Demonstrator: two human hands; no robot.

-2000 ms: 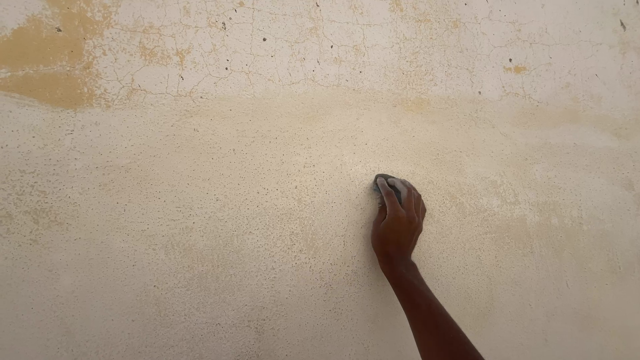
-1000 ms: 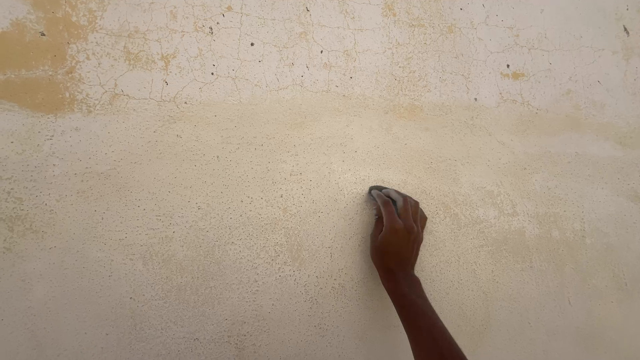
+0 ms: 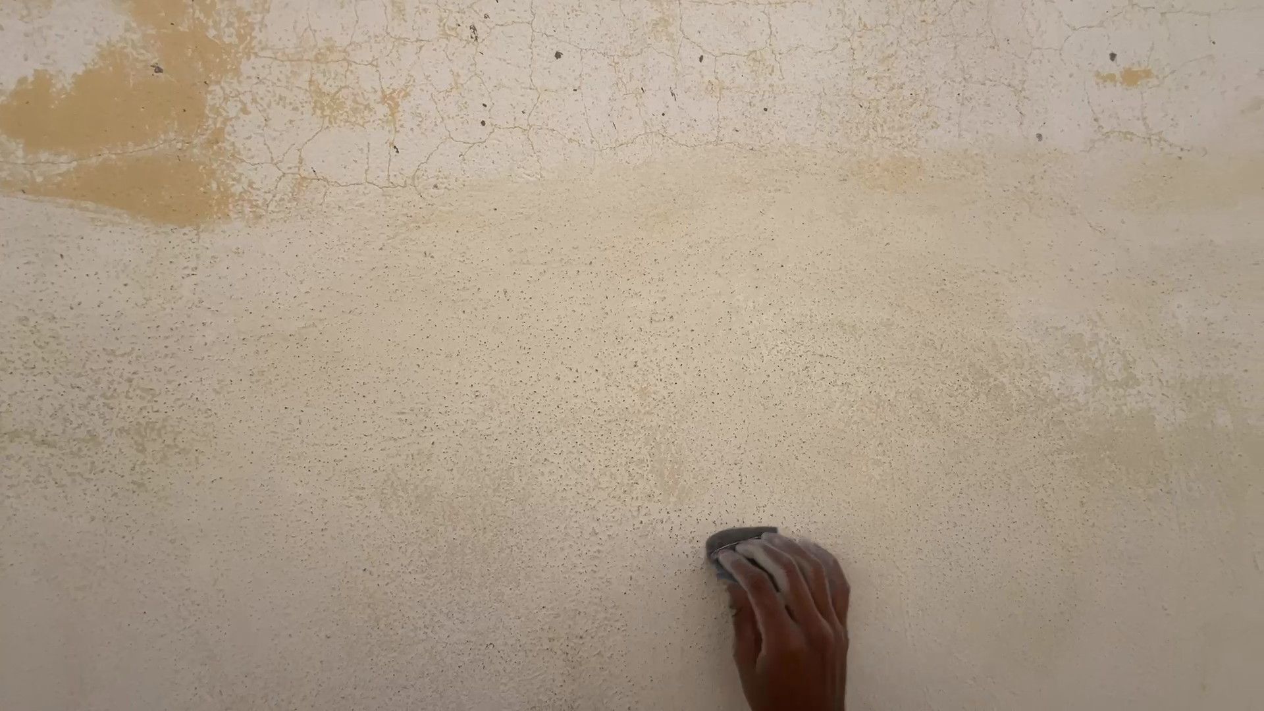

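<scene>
My right hand (image 3: 790, 617) is at the lower middle right of the head view, its fingers bent around a dark, flat pad (image 3: 739, 539), perhaps sandpaper or a sanding pad. The pad lies against the cream plastered wall (image 3: 553, 375), and its dark edge shows above and left of the fingertips. Pale dust coats the fingers. The palm hides most of the pad. My left hand is out of view.
The wall fills the whole view. A cracked, whitish band (image 3: 612, 79) runs along the top, with small dark pits. An ochre patch (image 3: 128, 118) of bare or older coating shows at the upper left. Fine dark specks dot the middle.
My right hand has moved down the wall with the dark pad in it; one and two seconds ago it was near mid-height. Less of the forearm shows now.
</scene>
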